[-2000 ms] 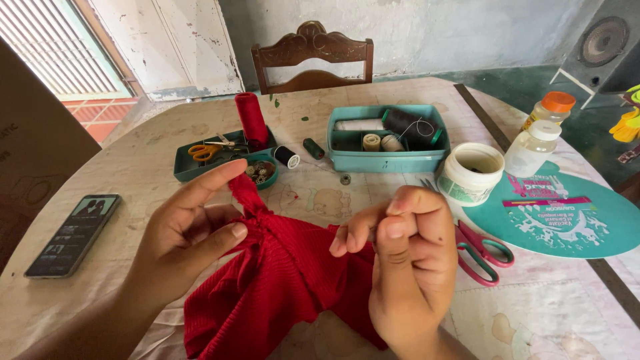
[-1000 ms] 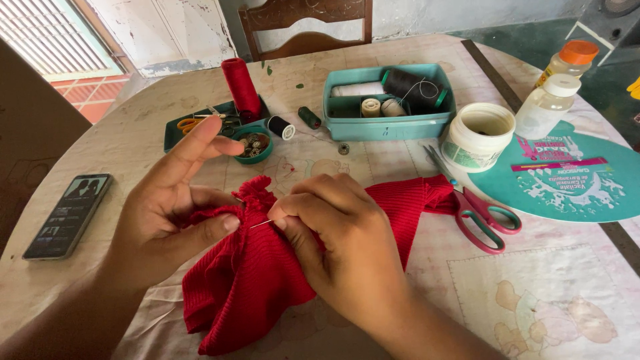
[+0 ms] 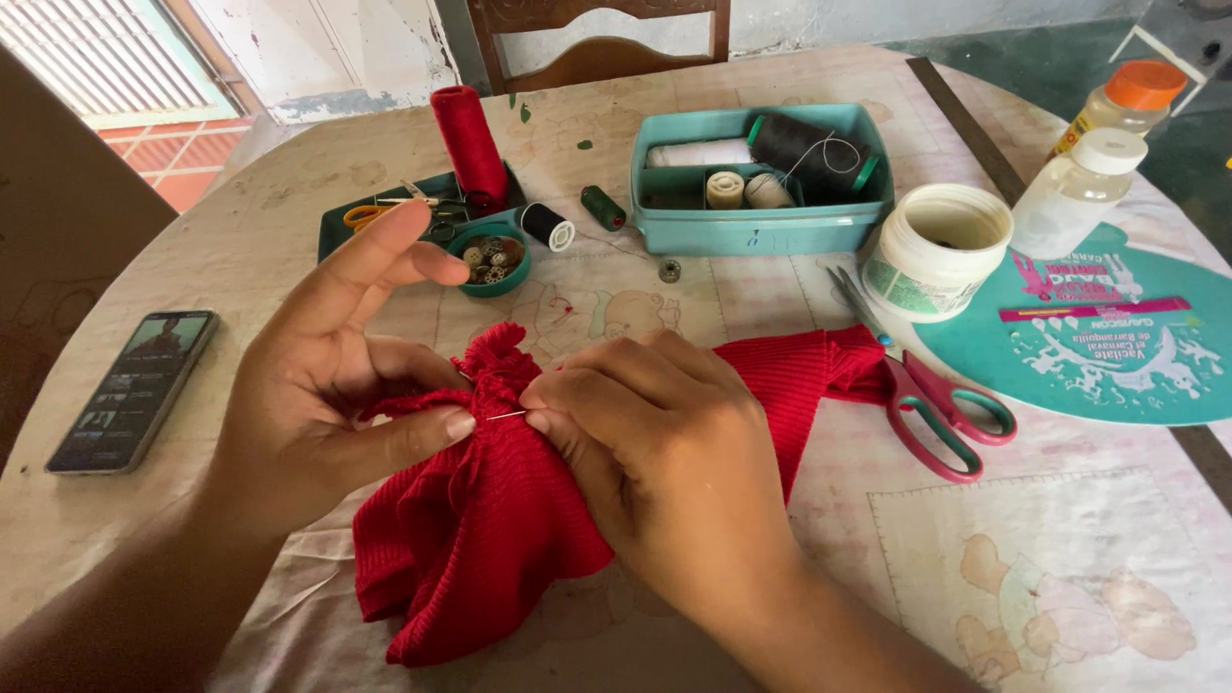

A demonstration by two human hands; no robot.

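Observation:
Red ribbed knit fabric [image 3: 500, 520] lies bunched on the table, its gathered edge raised between my hands. My left hand [image 3: 356, 385] pinches that edge between thumb and a bent finger, while its upper fingers stand spread. A thin sewing needle [image 3: 506, 416] points left at the gathers, held by the thumb and fingertips of my right hand [image 3: 654, 433]. The thread on it is too fine to make out. Part of the fabric reaches out to the right behind my right hand, close to scissors [image 3: 948, 414] with red and green handles.
Behind the hands are a teal box [image 3: 760, 236] of thread spools, a green dish of buttons [image 3: 493, 265], a red thread cone [image 3: 470, 144] and a black spool [image 3: 547, 227]. A phone [image 3: 135, 390] lies left. On the right stand a white jar [image 3: 936, 250] and two bottles, near a teal fan-shaped board [image 3: 1088, 385].
Two seconds ago my right hand was raised to the right of the gathers; it has since come left and down to them with the needle. Since one second ago both hands have hardly moved.

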